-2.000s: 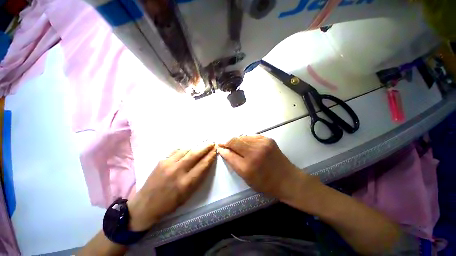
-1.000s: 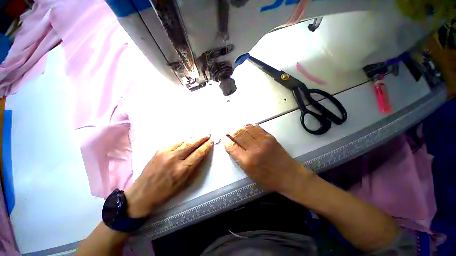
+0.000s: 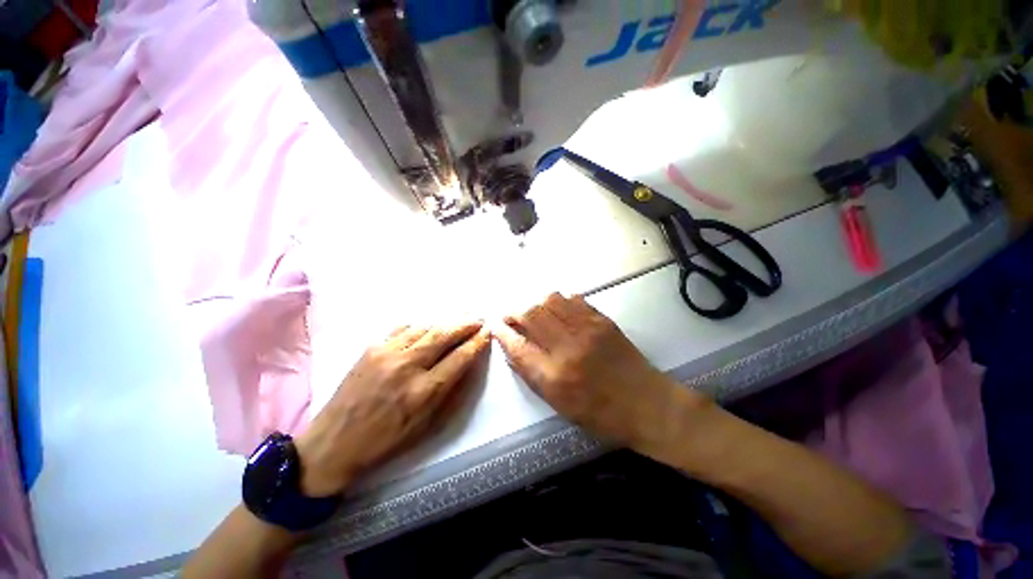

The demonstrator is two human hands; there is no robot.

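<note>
A pink garment panel lies left of the needle and washes out to white towards my hands. My left hand, with a dark watch at the wrist, rests palm down near the table's front edge. My right hand is beside it, fingers curled. The fingertips of both hands meet, pinching what looks like the washed-out cloth edge; glare hides its outline. The presser foot and needle area is beyond my hands, brightly lit.
Black shears lie right of the needle, below the white sewing machine head. A red-pink tool lies at the right. More pink cloth is heaped at upper left, and pink pieces are at lower right.
My fingertips were slightly apart one second ago and are now together again. The view has shifted a little, showing more of the machine head. Shears and pink panel keep their places on the table.
</note>
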